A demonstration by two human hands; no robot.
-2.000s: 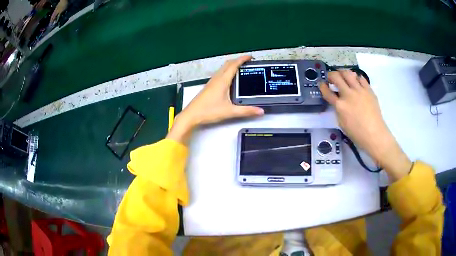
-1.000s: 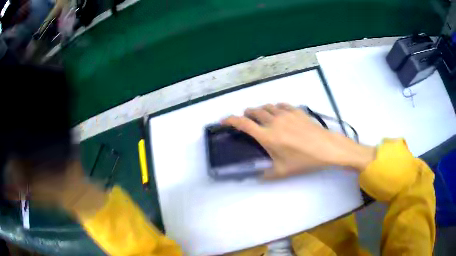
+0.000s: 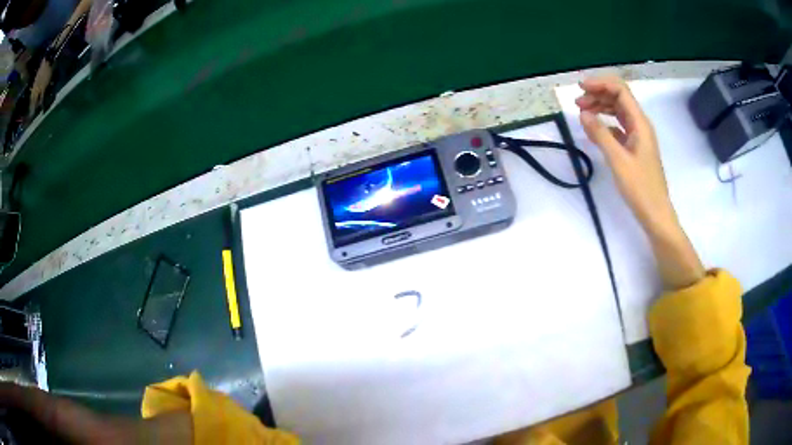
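One grey portable media player lies tilted slightly on a white mat, screen left and controls right. Its screen shows a bright blue picture, with a red-and-white sticker at the lower right screen corner. A black wrist strap loops out from its right end. My right hand is raised over the right mat, fingers loosely curled and apart, holding nothing. My left hand is blurred at the bottom left, cut off by the edge; its fingers and anything in them cannot be made out.
Two dark players stand on the right mat. A yellow knife or marker and a thin black frame lie on the green worktop left of the mat. A green belt runs beyond the speckled rail. A dark device is at the left edge.
The upper player has left the mat; my left hand moved to the left. The other player now lies near the rail, its screen lit blue. My right hand has let go and moved right.
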